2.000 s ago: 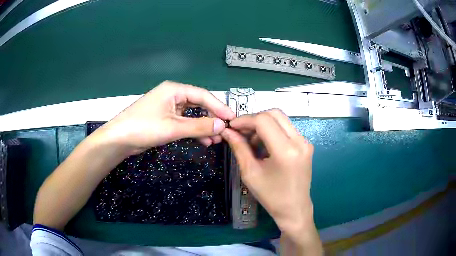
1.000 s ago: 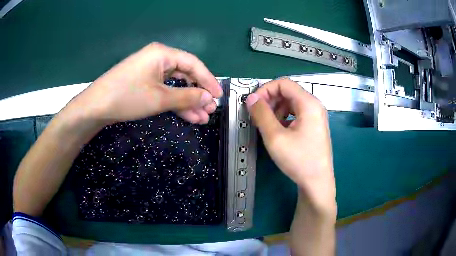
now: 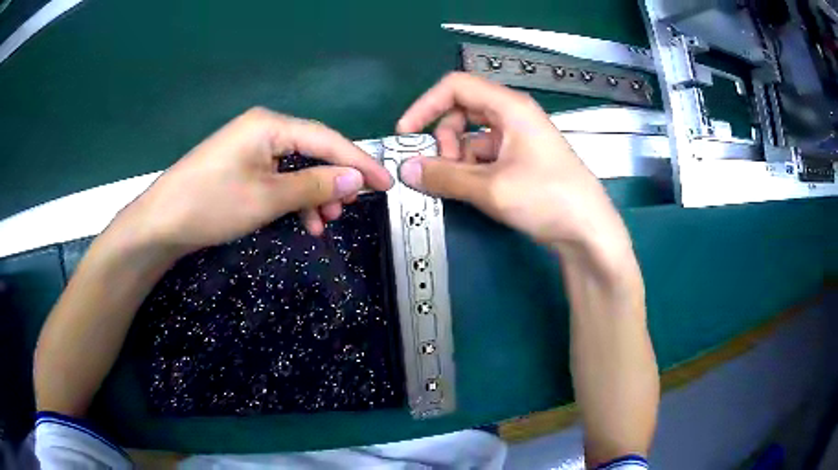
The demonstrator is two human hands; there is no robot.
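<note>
A narrow grey fixture strip [image 3: 424, 285] lies lengthwise in front of me, with a single row of round seats; small parts show in several of them. Its upper end is partly covered by my right hand [image 3: 515, 165], whose thumb lies on the face and index finger reaches past the end. My left hand [image 3: 230, 179] is over the upper part of the black parts tray [image 3: 266, 321], thumb and index apart, index tip at the strip's left edge; no part shows between them. The tray, covered with glittering specks, lies along the strip's left side.
A second fixture strip [image 3: 556, 73] with seated parts lies at the upper right on the dark green surface [image 3: 230, 55]. A white-silver machine [image 3: 689, 138] stands at the right. A white rail [image 3: 83, 211] runs across behind the tray. A yellow line [image 3: 717, 363] shows at the lower right.
My hands have parted from their earlier pinch together. My right hand has moved from the top seat to the strip's upper end. The view has shifted slightly.
</note>
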